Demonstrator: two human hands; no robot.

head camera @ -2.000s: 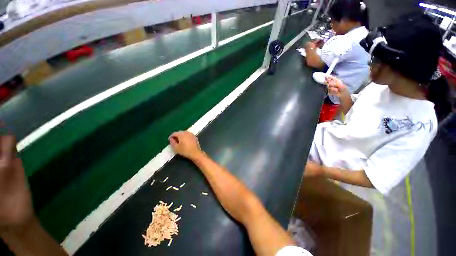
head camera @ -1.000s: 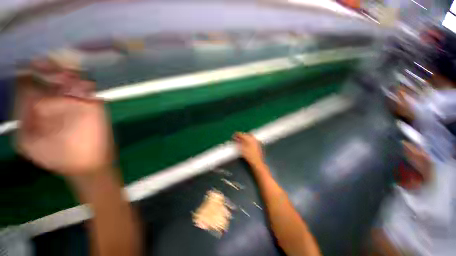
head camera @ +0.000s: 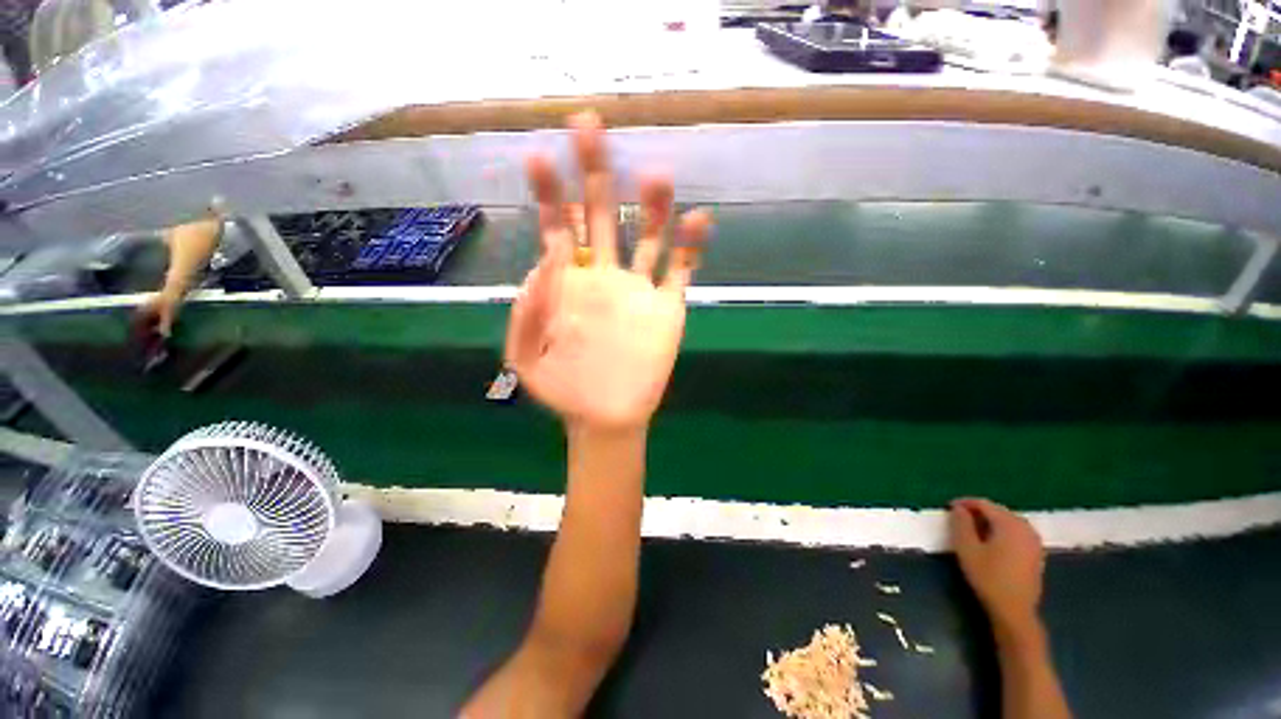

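My left hand is raised over the green conveyor belt, palm showing and fingers spread, holding nothing. My right hand rests on the white belt edge rail with its fingers curled; nothing shows in it. A heap of small pale pieces lies on the dark bench between my forearms, with several strays toward my right hand. A small keypad phone lies on the belt just left of my left wrist.
A white desk fan and clear plastic trays stand at left. Another person's hand is over the belt at far left, near a dark flat item. A tray of blue parts lies beyond the belt.
The view has swung left, bringing in the fan and trays; the neighbouring workers at right are gone from view. My left hand has risen and spread open. My right hand stays on the rail.
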